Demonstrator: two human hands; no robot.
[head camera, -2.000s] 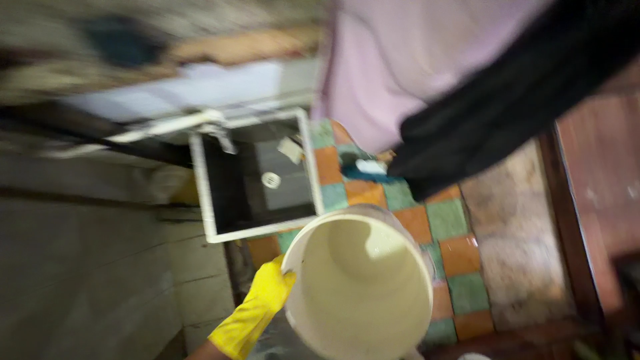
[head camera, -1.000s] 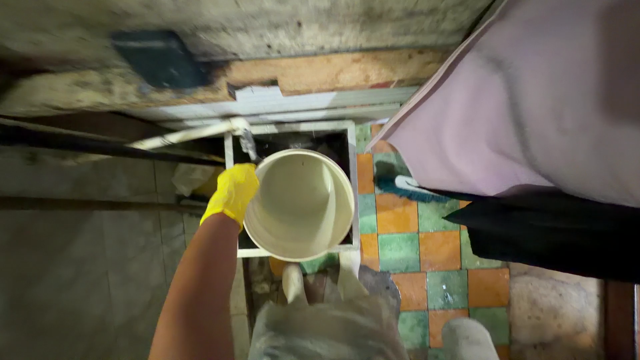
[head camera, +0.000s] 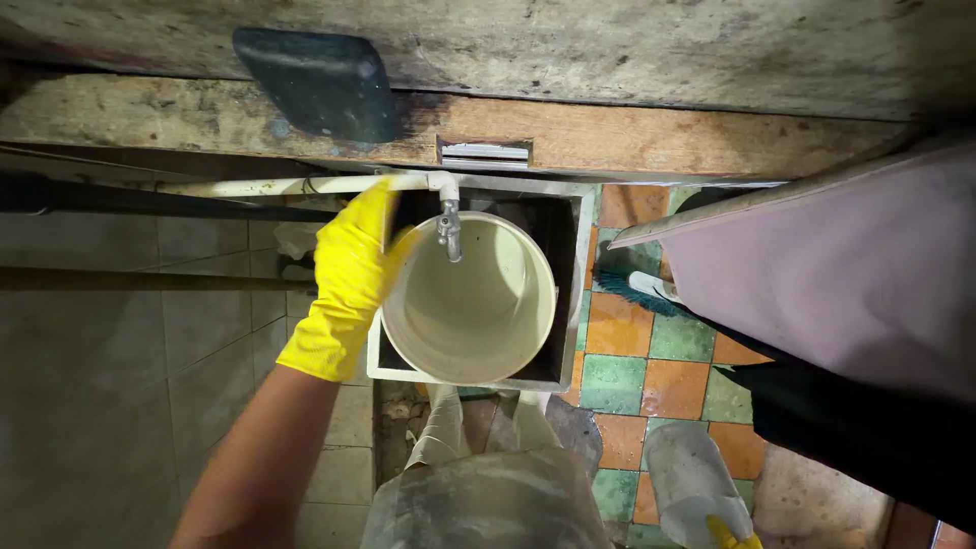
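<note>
A cream plastic bucket stands inside a square basin, its mouth under a metal tap on a white plastic pipe. My left hand, in a yellow rubber glove, is raised at the bucket's left rim and the pipe, slightly blurred; nothing shows in it, and whether it touches the rim is unclear. At the bottom right my right hand, also yellow-gloved and mostly cut off by the frame, is on a pale cylindrical container.
A wooden beam with a dark block runs above the basin. A teal-bristled brush lies over the orange and green floor tiles. Pink cloth and black cloth hang at the right. Dark pipes cross at the left.
The bucket, held in front of the basin two seconds ago, now stands in it. My left hand has left its grip on the rim and moved up toward the pipe. The pale container has come further into view.
</note>
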